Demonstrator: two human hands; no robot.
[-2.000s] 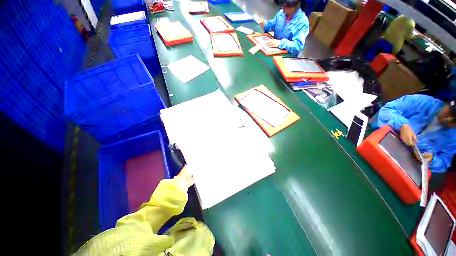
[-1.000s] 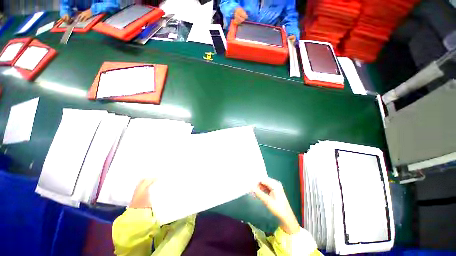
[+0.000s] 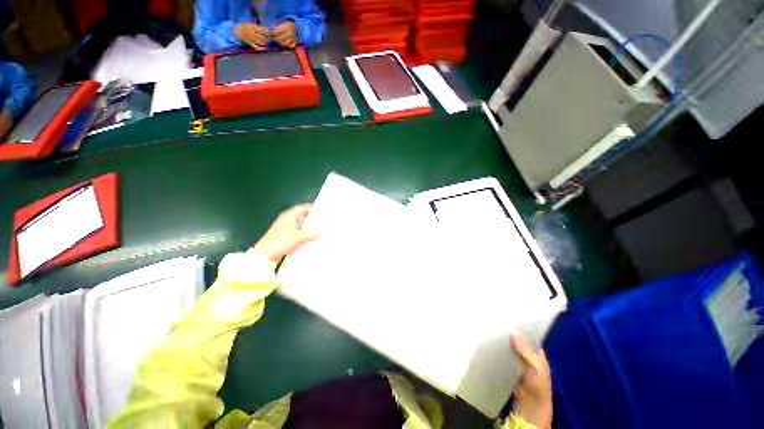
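A plain white sheet point(image 3: 377, 276) is held tilted in front of me, overlapping the left part of the panel stack at the right. My left hand point(image 3: 291, 234) grips its upper left edge. My right hand point(image 3: 531, 373) is at the lower right, fingers at the edge of a pale greyish-white sheet or panel point(image 3: 494, 373) below the white sheet; whether the two are one piece I cannot tell. The top panel of the stack point(image 3: 511, 243) shows a white face with a thin black border, partly covered by the sheet.
Two white piles point(image 3: 142, 310) lie at the left. A panel on a red pad point(image 3: 63, 226) lies beyond them. Opposite, a person's hands are above a red block point(image 3: 260, 94). A grey machine box point(image 3: 578, 109) and blue crate point(image 3: 662, 343) are at the right.
My view has turned right. The white sheet has moved from beside the left piles to the right stack, partly covering its top panel. Both hands have moved right with it.
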